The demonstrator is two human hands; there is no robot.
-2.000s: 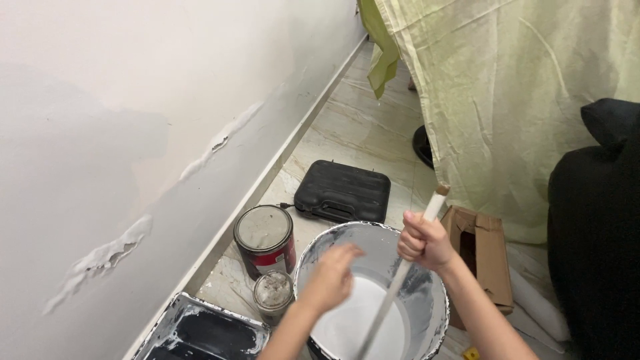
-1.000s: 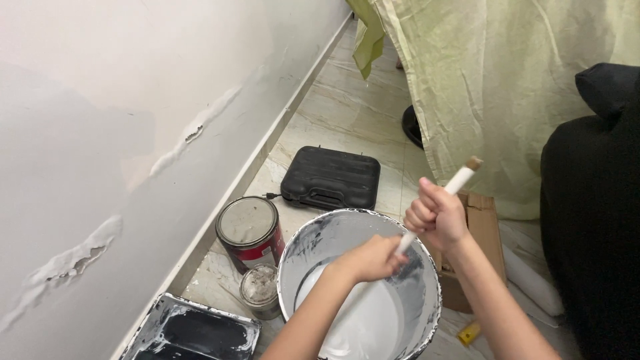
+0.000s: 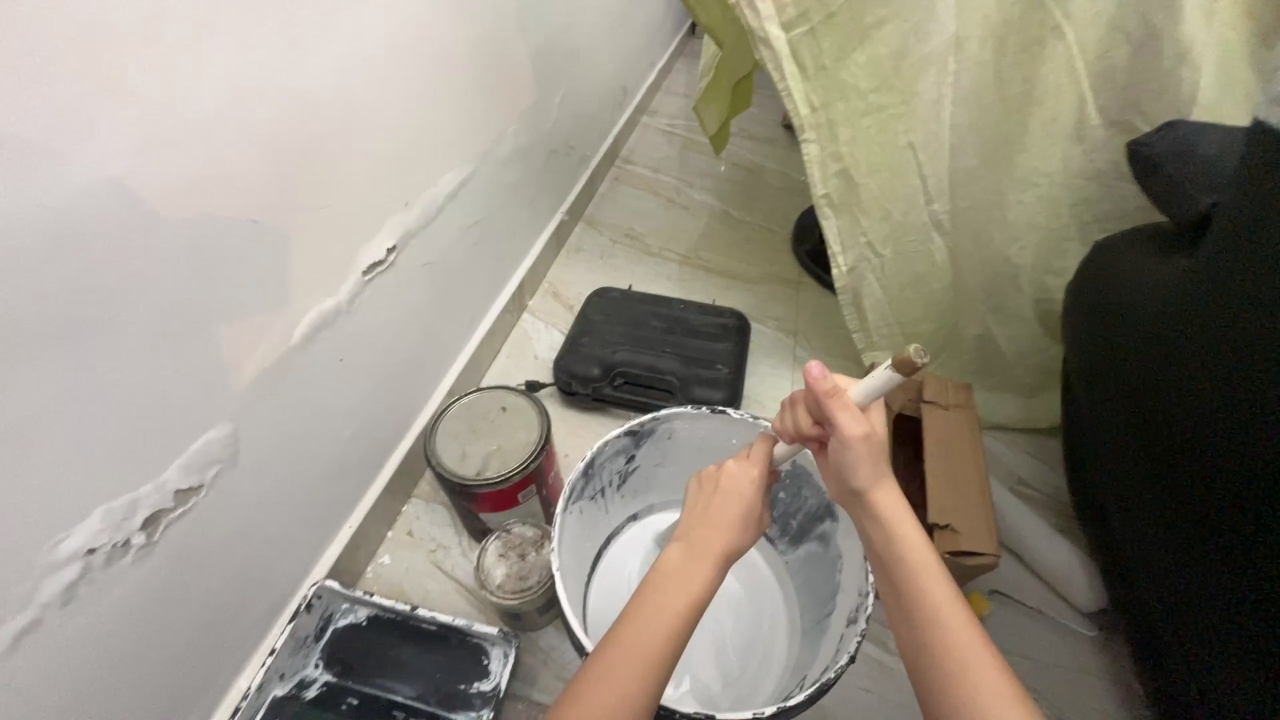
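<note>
A white stick (image 3: 876, 384) with a brown end slants up to the right over a large paint bucket (image 3: 562, 560). My right hand (image 3: 838, 430) grips it near its upper end, thumb up. Just below and to the left, my left hand (image 3: 728, 500) is closed around the same stick. Its lower part is hidden behind my left hand and forearm. Pale grey-white paint (image 3: 745, 620) lies in the bucket, and darker grey smears mark the inner wall and rim.
Left of the bucket stand a large paint can (image 3: 490, 435), a smaller can (image 3: 517, 570) and a paint tray (image 3: 405, 655). A black plastic case (image 3: 655, 345) lies behind it. A cardboard box (image 3: 960, 470) is at right, below a green cloth (image 3: 930, 180). The wall (image 3: 330, 420) has peeling patches.
Two seconds ago my left hand was open above the bucket, off the stick; it has since closed on it below my right hand. The stick now leans further to the right.
</note>
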